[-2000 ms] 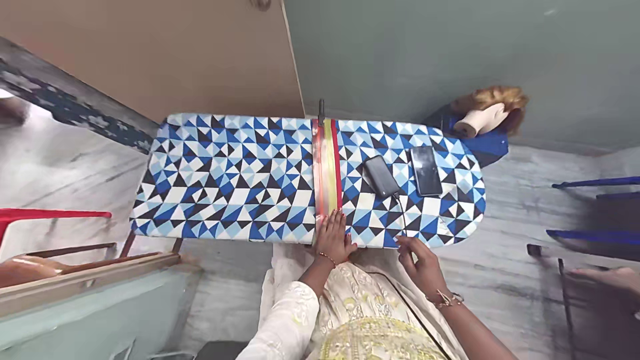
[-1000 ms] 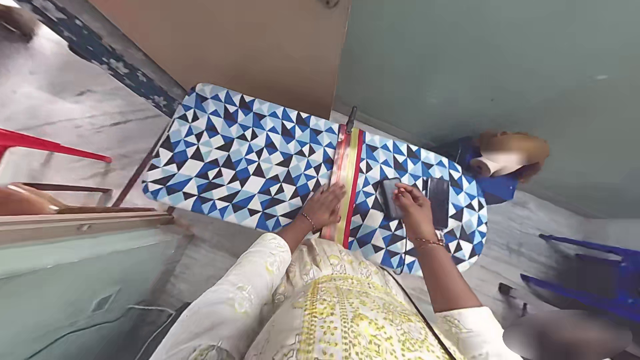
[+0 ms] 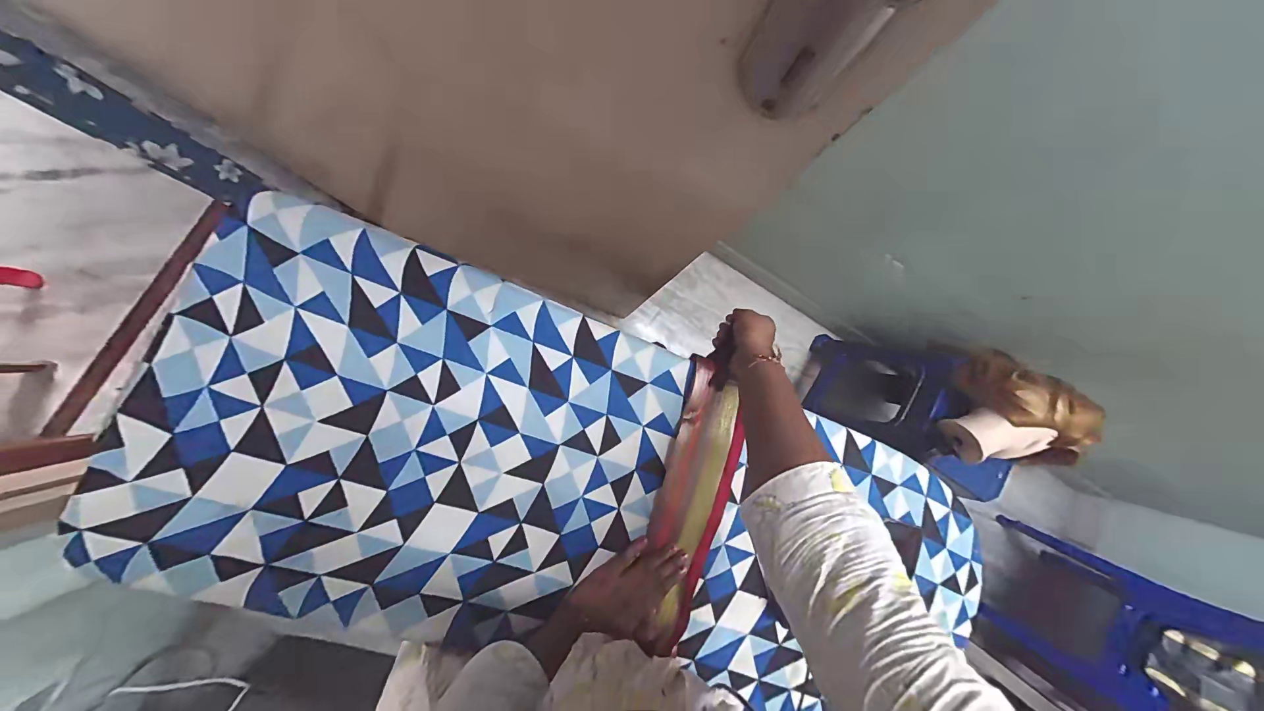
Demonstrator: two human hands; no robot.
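A padded board like an ironing board, its cover (image 3: 425, 425) printed with blue, black and white triangles, lies below me. Striped fabric bands (image 3: 703, 484) in red, orange and yellow-green run across it. My left hand (image 3: 637, 592) rests flat on the bands near the close edge. At the far edge my right hand (image 3: 748, 334) is closed around a dark end piece at the top of the bands; its exact kind cannot be told. The phone and the dark case seen earlier are hidden behind my right arm.
A beige panel (image 3: 444, 128) with a metal fitting (image 3: 815, 49) stands beyond the board. At the right are a blue plastic stool (image 3: 869, 380), a mannequin head (image 3: 997, 434) with brown hair and blue chair parts (image 3: 1096, 602). A white cable (image 3: 193, 683) is at lower left.
My right hand has gone from the dark case on the board to the far end of the bands and closed there. My left hand remains on the bands. The view has tilted and come closer.
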